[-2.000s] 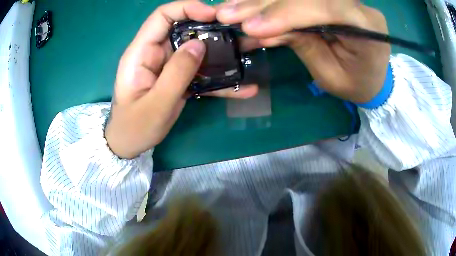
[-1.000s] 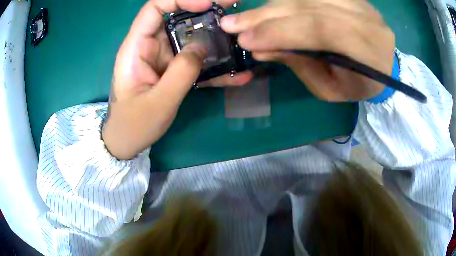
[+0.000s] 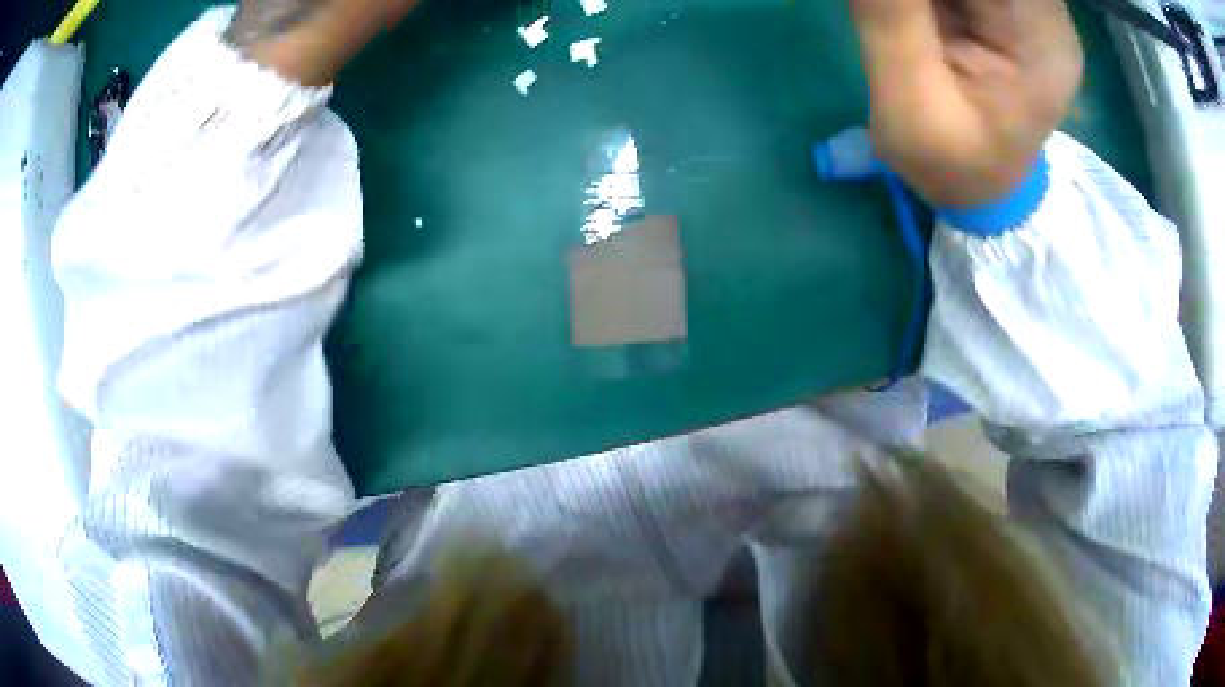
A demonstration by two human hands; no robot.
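Note:
A grey-brown adhesive sheet (image 3: 627, 285) lies on the green mat, with a shiny striped end pointing away from me. Several small white parts (image 3: 583, 51) lie loose beyond it, near the top edge. My left hand (image 3: 323, 38) is at the top left, cut off by the picture's edge; its fingers are out of view. My right hand (image 3: 970, 101) is at the top right, also cut off; its fingertips and anything in them are hidden. The watch housing held earlier is not visible in either hand.
A black housing (image 3: 108, 110) lies at the mat's far left. Another black unit (image 3: 1190, 54) is at the right edge, beside a thin dark shape. A blue wrist strap (image 3: 997, 212) with a loose tail and cord is on my right wrist. White panels flank the mat.
Both hands have moved away from the centre, the left up and left, the right toward the top right. The housing has left view, and the sheet's shiny end and white parts now show.

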